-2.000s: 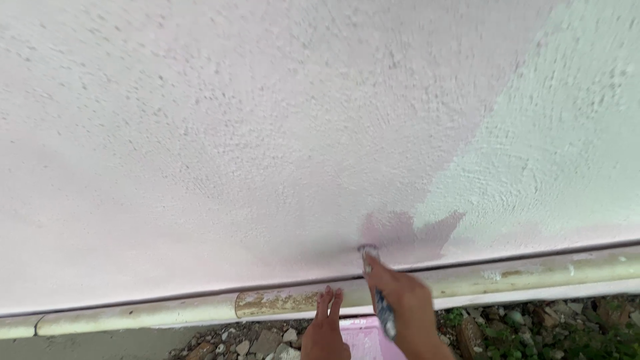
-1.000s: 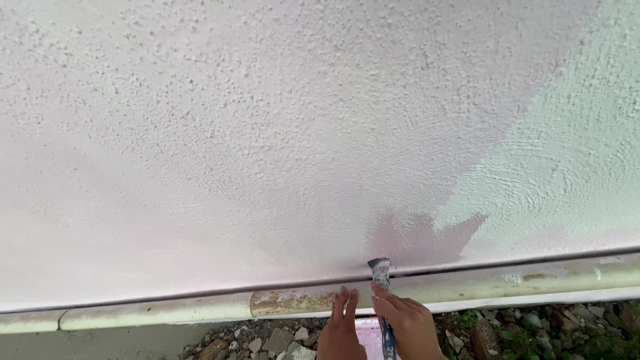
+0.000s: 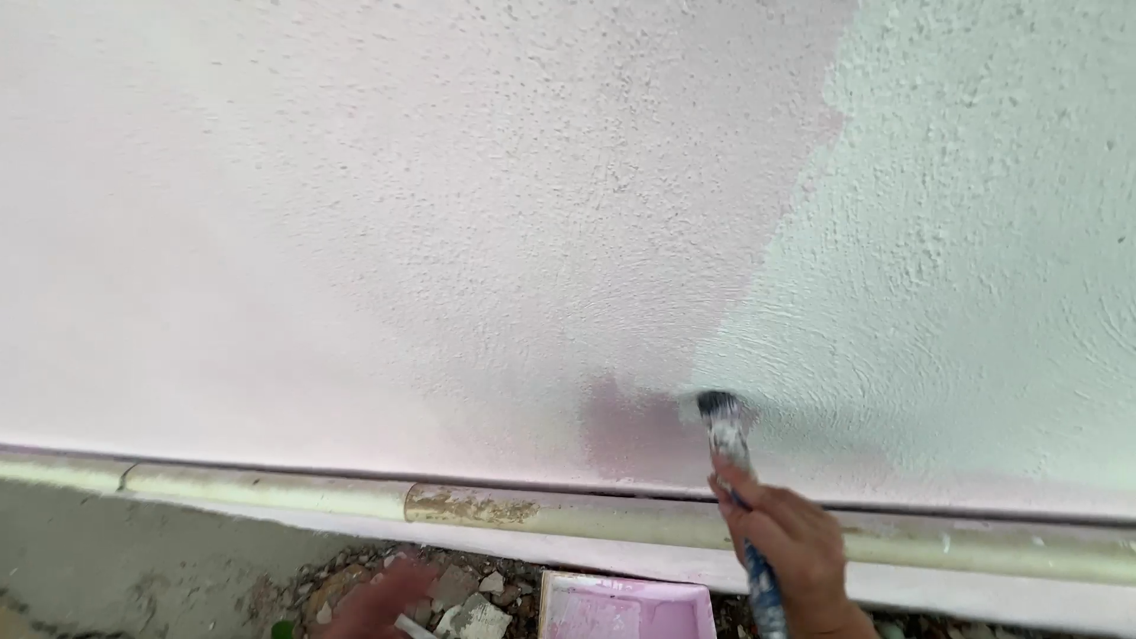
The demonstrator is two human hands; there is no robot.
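My right hand (image 3: pixel 785 541) grips a paintbrush (image 3: pixel 729 435) with a blue, paint-smeared handle. Its dark bristles touch the textured wall (image 3: pixel 532 222) beside a darker pink patch of paint (image 3: pixel 635 430). Pale pink covers the wall on the left and pale green shows on the right. My left hand (image 3: pixel 382 599), blurred, is low in the view over the rubble; a thin white object shows beside it, and whether the hand holds it is unclear. Between my hands, at the bottom edge, stands a tray with pink paint (image 3: pixel 626 590).
A cream-coloured pipe (image 3: pixel 621 519) runs along the foot of the wall, with a worn brown section (image 3: pixel 470 504). Broken stones (image 3: pixel 484 617) lie below it. Grey concrete ground (image 3: pixel 115 550) is at the lower left.
My right hand and the brush have moved right along the wall, past the dark pink patch. My left hand has moved away from the pipe, down and left.
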